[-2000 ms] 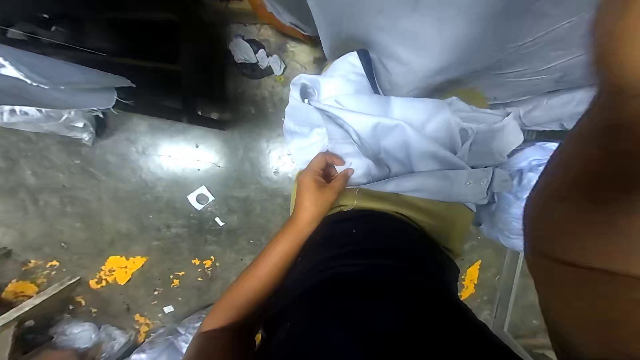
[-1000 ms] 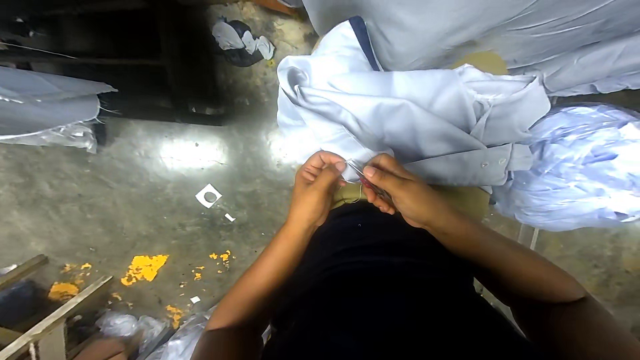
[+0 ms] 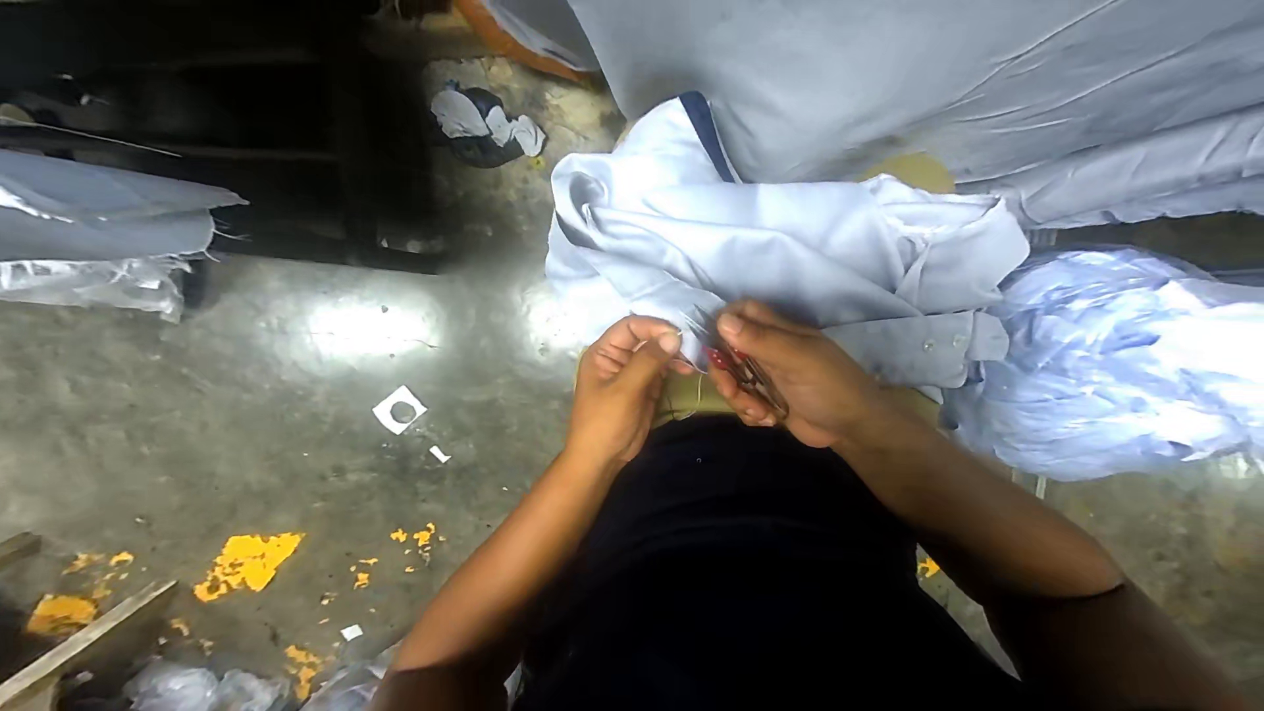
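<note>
A light grey-blue shirt (image 3: 770,237) with buttons and a dark inner collar band lies bunched over my lap. My left hand (image 3: 632,385) pinches a thin thread (image 3: 700,390) at the shirt's near edge, between thumb and fingers. Close to its right, my right hand (image 3: 790,370) holds small metal thread snips (image 3: 752,380) with some red on them. Their blades point up and left toward my left fingertips, over the fabric. Whether the blades touch the thread cannot be made out.
Grey cloth (image 3: 869,79) hangs across the top right. A bundle in clear plastic (image 3: 1116,365) sits at the right. Folded grey fabric (image 3: 99,212) juts in from the left. Paper scraps (image 3: 399,410) and yellow patches (image 3: 249,565) mark the concrete floor; a wooden slat (image 3: 89,642) is at lower left.
My right hand, away from the shirt at the right edge two seconds ago, came in beside my left hand. The snips now show clearly in it, blades toward the thread.
</note>
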